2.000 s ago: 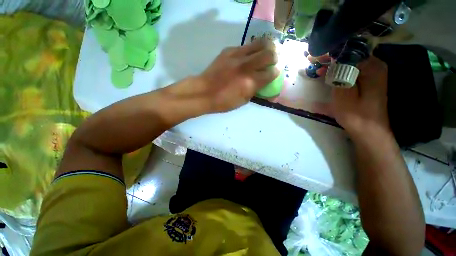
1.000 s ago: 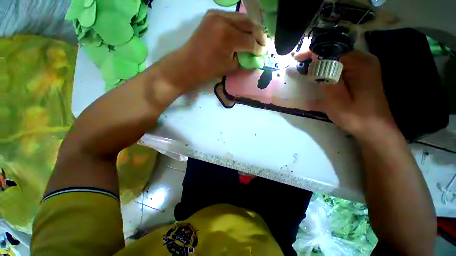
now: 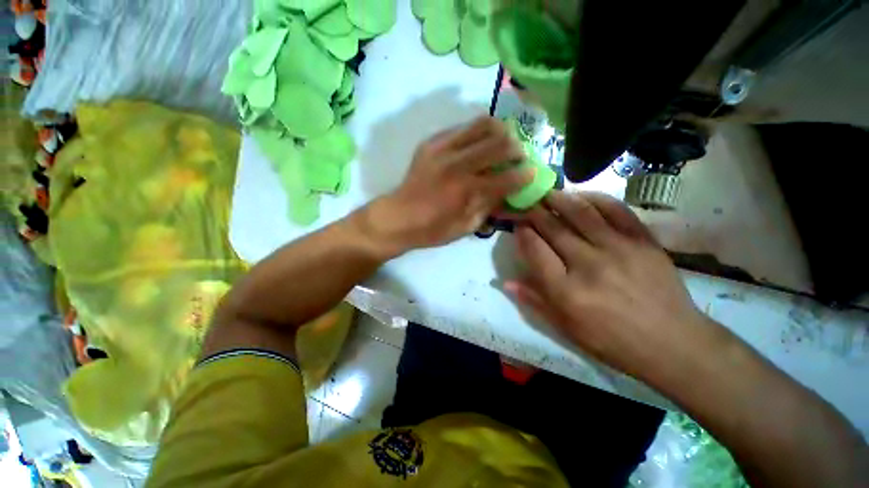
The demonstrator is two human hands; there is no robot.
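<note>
A small light-green workpiece point(image 3: 531, 189) lies by the needle area of the sewing machine point(image 3: 638, 86), in the lamp glare. My left hand point(image 3: 462, 181) holds it from the left, its fingers closed over the piece. My right hand point(image 3: 596, 257) lies palm down at the piece's lower right edge, fingertips touching or very near it, fingers slightly apart. The needle and presser foot are mostly hidden by the hands and glare. A ribbed whitish knob point(image 3: 654, 191) sits beyond the right fingers.
Loose green cut pieces point(image 3: 303, 91) are piled on the white table point(image 3: 405, 95) at left, with more point(image 3: 448, 27) near the machine. A green mesh-like cup point(image 3: 535, 48) hangs by the head. A black pad point(image 3: 819, 210) is at right. A yellow sack point(image 3: 143, 257) stands at floor left.
My right hand has moved from behind the knob, leftward to the workpiece. My left hand still holds the green piece, now nearer my right hand. The whole view has shifted.
</note>
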